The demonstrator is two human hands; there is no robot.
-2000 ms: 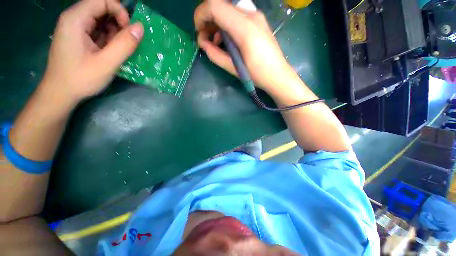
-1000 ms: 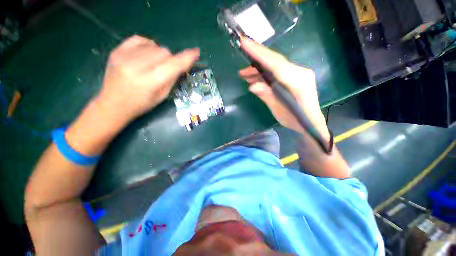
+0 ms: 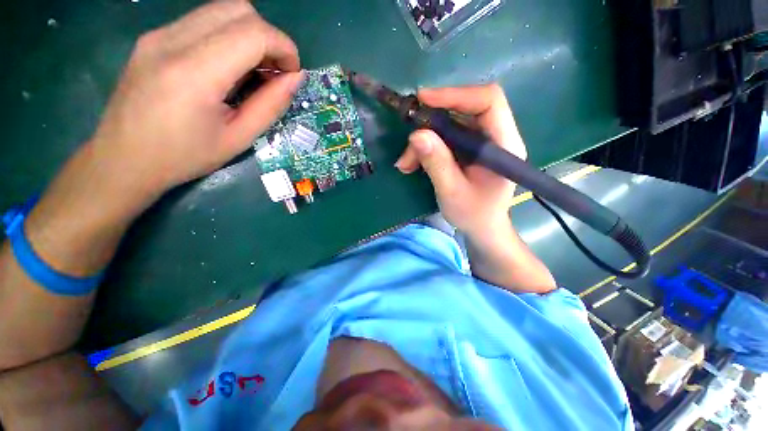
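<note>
The circuit board point(image 3: 316, 135) lies on the dark green mat, component side up, with white and orange jacks along its near edge. My left hand point(image 3: 198, 93), with a blue wristband, has thumb and fingers pinched at the board's far left corner. Whether a thin wire or the board's edge is between them cannot be told. My right hand point(image 3: 472, 160) grips the soldering iron point(image 3: 522, 172) like a pen. Its metal tip is at the board's far right corner; contact is unclear.
A clear component tray point(image 3: 442, 18) with small black pieces is beyond my right hand, cut off by the top edge. A dark open box point(image 3: 682, 93) stands at the far right. The iron's cord loops over my right forearm. The near mat edge curves before my blue shirt.
The board, first solder side up at my left fingers, now lies component side up. My left hand has come down to its corner. The iron tip has moved from the tray to the board.
</note>
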